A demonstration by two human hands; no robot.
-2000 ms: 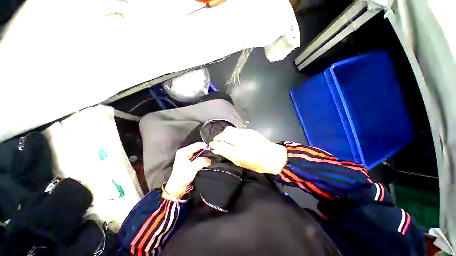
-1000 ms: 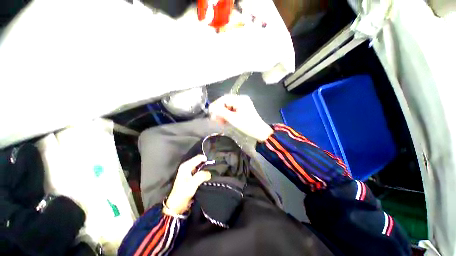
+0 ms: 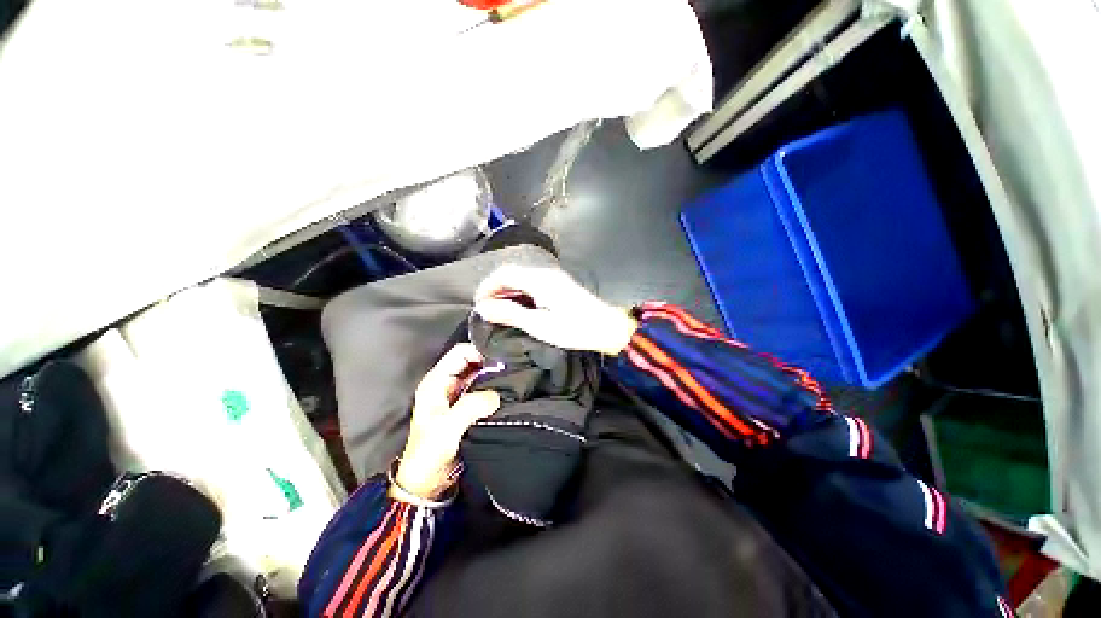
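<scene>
A small black fabric bag (image 3: 525, 465) lies on my lap, its mouth open towards the table. A thin pale binding curves along its edges. My left hand (image 3: 449, 410) pinches the bag's edge at its left side, with a short pale piece showing at the fingertips. My right hand (image 3: 537, 307) is at the far edge of the bag's mouth, fingers bent. The right fingertips are overexposed, and I cannot tell whether they grip the edge.
A white-covered table (image 3: 362, 97) runs across the top, with an orange-handled tool (image 3: 513, 12) near its far edge. Black bags (image 3: 145, 537) are piled at the lower left. A blue bin (image 3: 863, 248) stands at the right. A round pale object (image 3: 441, 211) is under the table.
My right hand went away from the bag towards the table and is now back at the far edge of its mouth. My left hand has kept its pinch on the bag.
</scene>
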